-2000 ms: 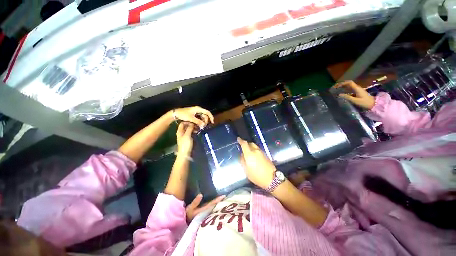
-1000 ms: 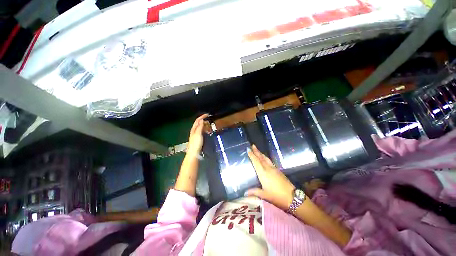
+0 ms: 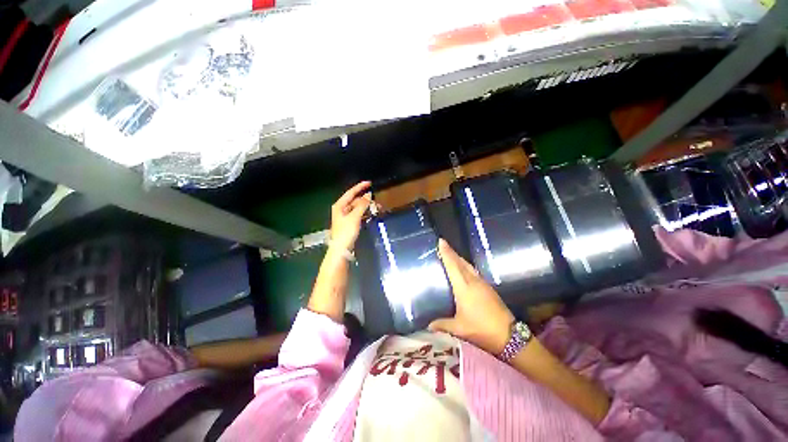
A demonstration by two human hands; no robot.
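Three flat black glossy units lie side by side in a dark carrier tray (image 3: 369, 298): a left unit (image 3: 406, 268), a middle unit (image 3: 505, 229) and a right unit (image 3: 592, 220). White glare crosses all three. My left hand (image 3: 350, 214) is at the left unit's top left corner, fingertips at a small pale connector (image 3: 373, 207); whether they pinch it is unclear. My right hand (image 3: 477, 304), with a watch on the wrist, holds the left unit's right edge, thumb near its lower corner. Small leads stand at the other units' top edges.
A brown-orange strip (image 3: 419, 187) lies behind the units. A white shelf (image 3: 346, 65) with crumpled clear bags (image 3: 203, 108) is above, between slanting grey posts (image 3: 130, 186). Clear trays (image 3: 78, 311) stand left, more at right. Neighbours' pink sleeves (image 3: 112, 380) are on both sides.
The neighbour's hand beside my left hand has withdrawn from the left unit; the hand at the far right unit has also gone. My hands stay at the left unit. The view has shifted.
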